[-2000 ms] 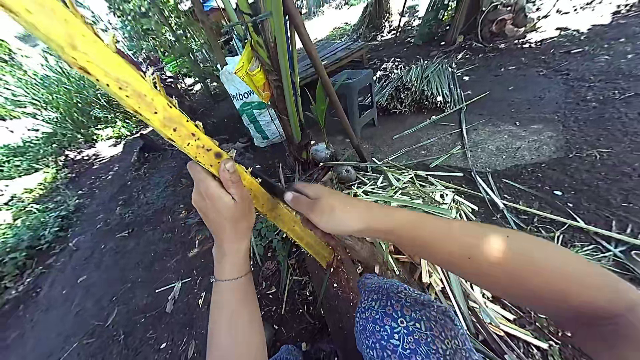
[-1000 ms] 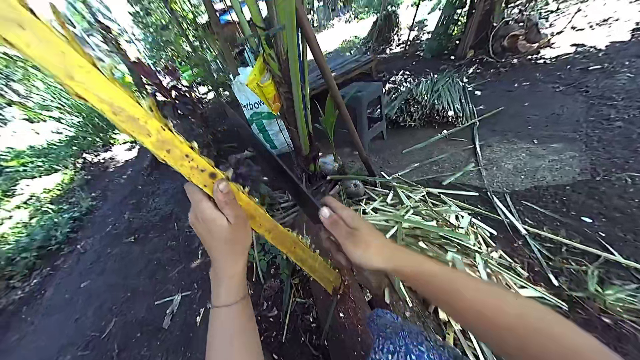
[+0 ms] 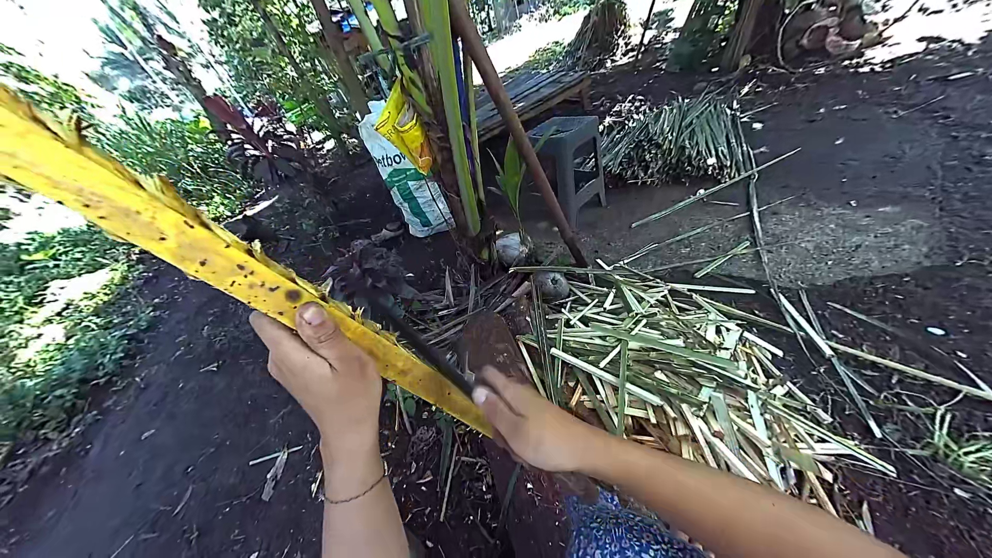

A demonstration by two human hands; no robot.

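My left hand [image 3: 325, 372] is closed around a long yellow palm frond stalk [image 3: 209, 252], with the thumb on its upper face. The stalk slants from the upper left down to the middle, has dark spots, and its upper edge is ragged. My right hand [image 3: 535, 426] grips the handle of a dark-bladed knife [image 3: 418, 341], whose handle is mostly hidden by the fingers. The blade lies along the stalk's upper edge, close to its lower end. Under that end is a reddish-brown wooden log [image 3: 492, 345].
Cut leaf strips [image 3: 682, 364] are heaped right of the log. Beyond are two coconuts [image 3: 551, 285], a leaning pole [image 3: 519, 132], a grey plastic stool [image 3: 570, 159], a wooden bench [image 3: 535, 97], a white sack [image 3: 411, 186] and a leaf pile [image 3: 674, 139].
The knife has moved from beside the stalk, where its blade stood apart one second ago, down against the stalk's edge. My left hand keeps its hold on the stalk.
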